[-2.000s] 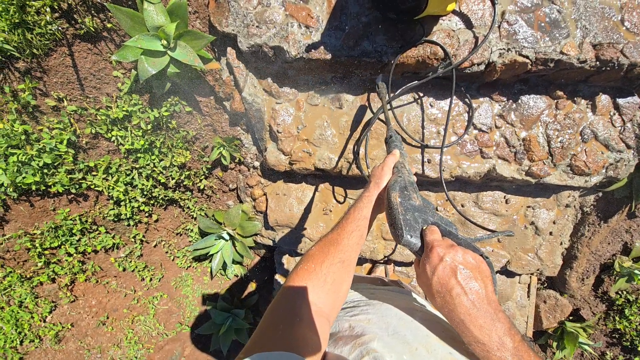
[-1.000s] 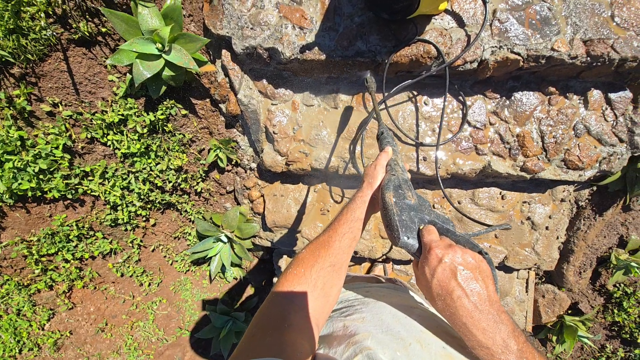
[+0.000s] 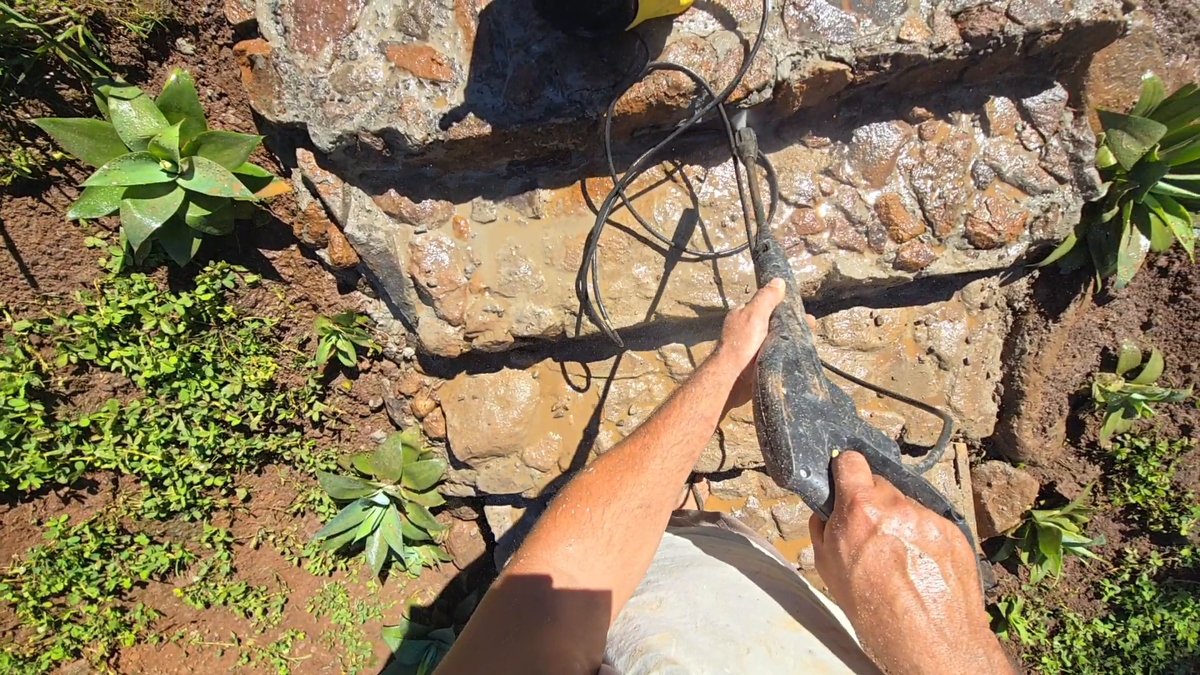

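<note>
A black pressure washer gun, wet and spattered, lies across the middle of the head view. My left hand grips its front part from the left, partly hidden behind it. On the rear handle my right hand is closed, its thumb near the top of the grip. The thin lance points away from me at the wet stone steps, its tip by the foot of an upper step, with faint spray there. A black hose loops over the steps beside the lance.
A black and yellow machine, partly cut off, stands on the upper step at the top edge. Rosette succulents and low green ground cover grow in brown soil at the left. More succulents border the steps on the right.
The lance tip has swung to the right along the step, and my left hand has moved right with it. Both hands have kept their grip on the gun.
</note>
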